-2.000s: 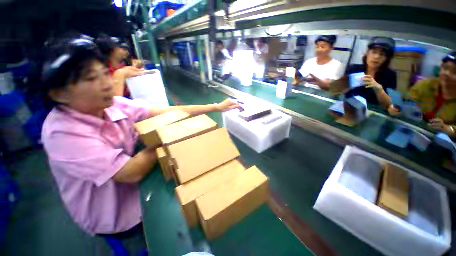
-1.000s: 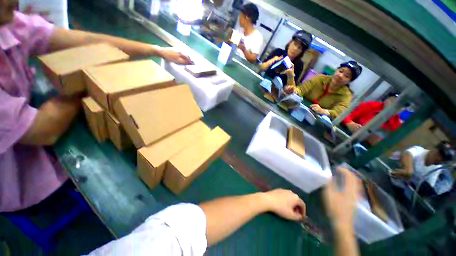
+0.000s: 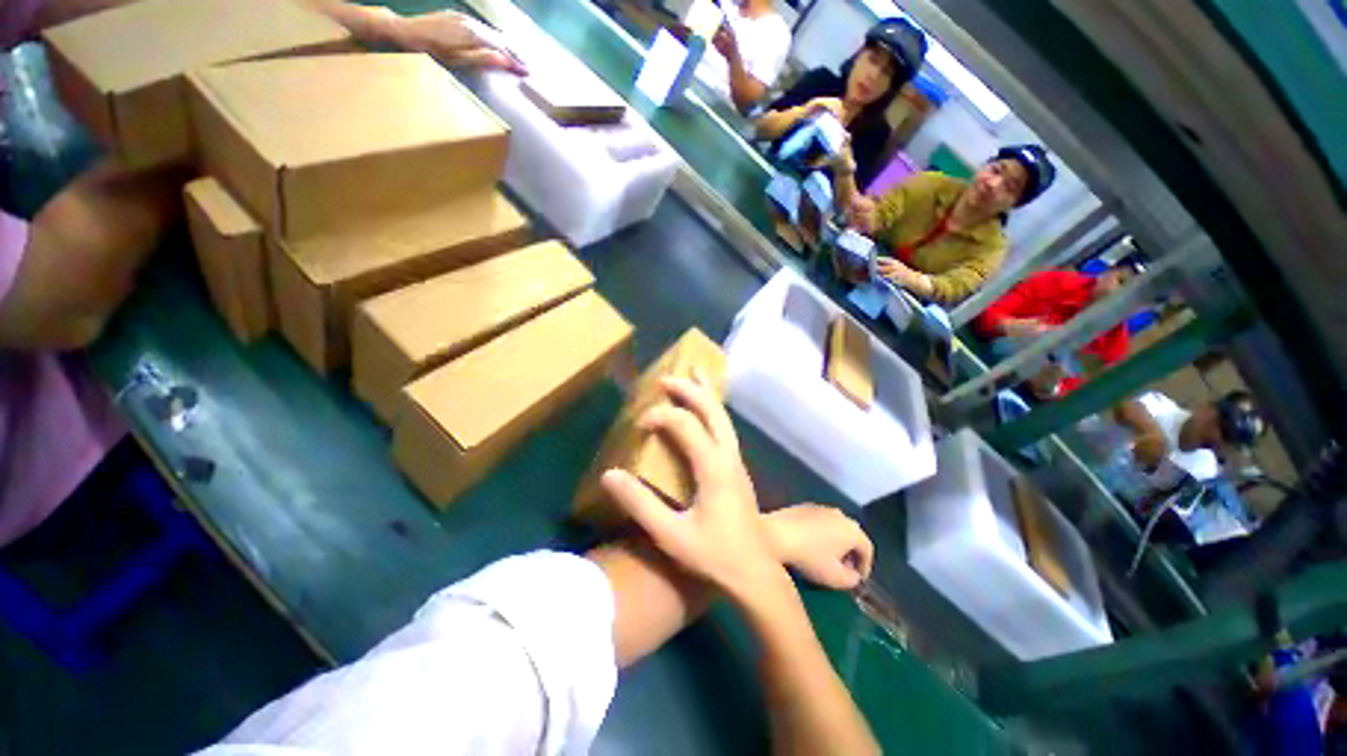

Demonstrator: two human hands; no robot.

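Observation:
A small closed brown box point(image 3: 644, 452) stands on the green bench beside the conveyor. My right hand point(image 3: 702, 488) is on this box, fingers spread over its face and thumb on the near side; its arm crosses over my left forearm. My left hand point(image 3: 821, 547), below a white sleeve, is loosely curled at the bench's conveyor edge, with nothing visible in it. White foam trays stand on the belt, one just beyond the box point(image 3: 768, 399) and one further right point(image 3: 946, 547), each with a brown box inside.
Several brown boxes point(image 3: 502, 377) are stacked on the bench point(image 3: 340, 547) at left. A person in pink leans there, a hand reaching to another foam tray point(image 3: 591, 177). Workers sit across the line among blue-grey pieces. A green frame crosses at right.
My right hand has moved left from near the right-hand foam tray onto a brown box now standing right of the stack. My left hand has stayed curled by the bench edge.

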